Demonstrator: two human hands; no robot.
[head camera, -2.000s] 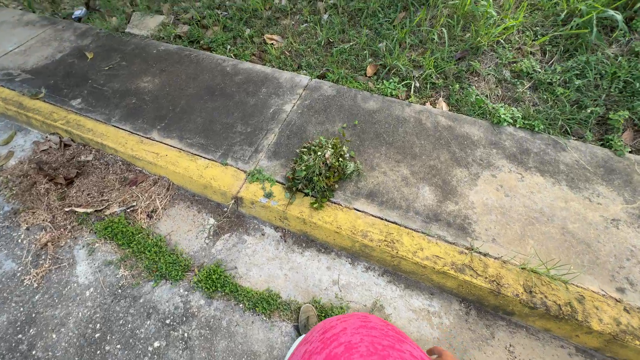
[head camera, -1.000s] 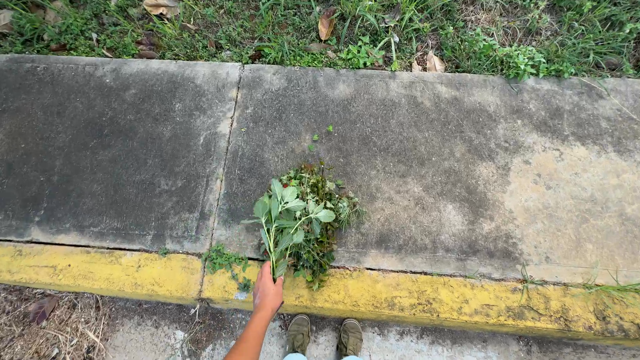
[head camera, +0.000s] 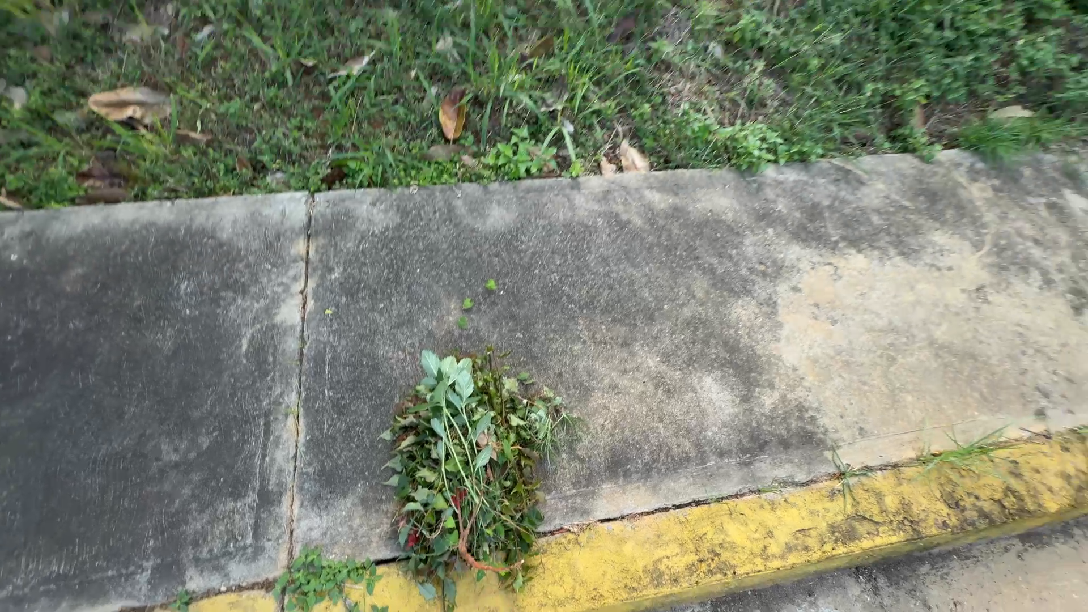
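A pile of pulled leafy weeds (head camera: 472, 476) lies on the concrete sidewalk and overlaps the yellow-painted curb (head camera: 680, 544). On top of it rests a pale green leafy sprig (head camera: 450, 408) with long thin stems. A reddish-brown root (head camera: 480, 557) curls at the pile's lower end. Neither my left hand nor my right hand shows in the view now, so what they hold or touch is hidden.
The sidewalk slab (head camera: 637, 306) has a joint crack (head camera: 302, 365) left of the pile. Small weeds (head camera: 319, 580) grow at the curb there, and grass tufts (head camera: 965, 452) along it to the right. Grass with dry leaves (head camera: 452, 115) borders the far edge.
The pale green sprig, held in a hand over the pile one second ago, now lies on it, let go. That hand and the shoes have left the view, which has shifted.
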